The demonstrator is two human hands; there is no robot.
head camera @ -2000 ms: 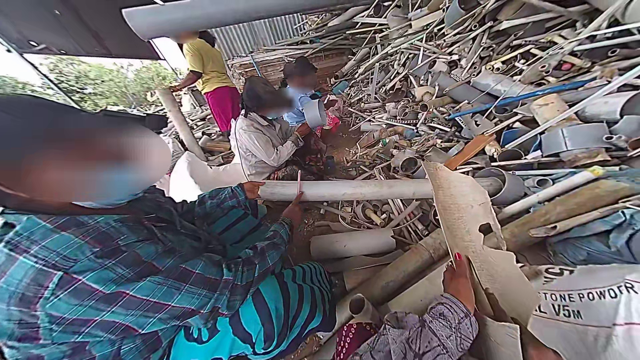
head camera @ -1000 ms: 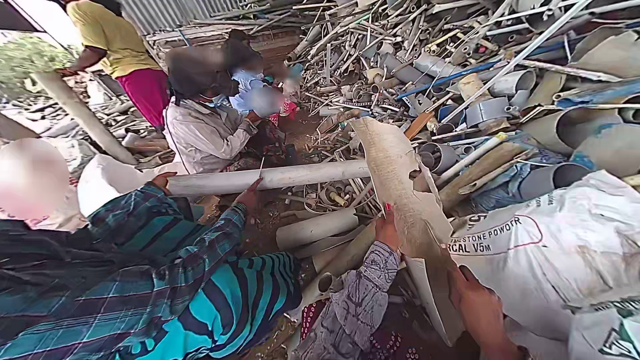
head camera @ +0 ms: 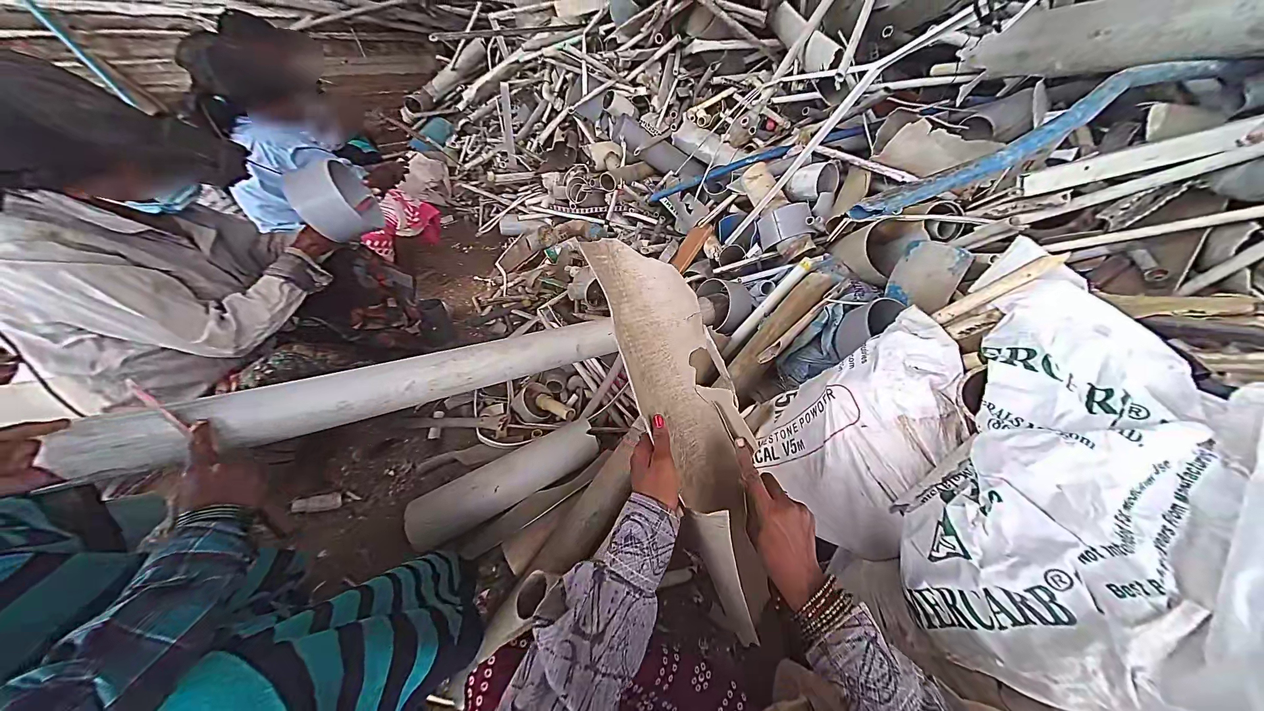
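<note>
A long, broken piece of split grey-beige plastic pipe (head camera: 664,346) stands tilted in front of me, with a ragged hole near its right edge. My left hand (head camera: 655,464) grips its left edge, thumb on the face and red nail polish showing. On its right side my right hand (head camera: 785,538), with bangles at the wrist, lies along the edge; its fingers are partly hidden, and whether they are closed on it I cannot tell. A torn flap (head camera: 721,563) of the piece hangs between my wrists. Behind its upper part runs a long grey pipe (head camera: 395,395).
At the left a co-worker's hands (head camera: 212,469) are at the long pipe with a thin tool. Another person holds a grey pipe ring (head camera: 331,200). Pipe scraps (head camera: 632,148) are heaped ahead, pipe lengths (head camera: 499,484) lie near my left arm, and printed white sacks (head camera: 1066,513) stand at the right.
My right hand, out of view two seconds ago, has come in from the right to the broken pipe piece. My left hand stays at that piece. The view has swung right and down.
</note>
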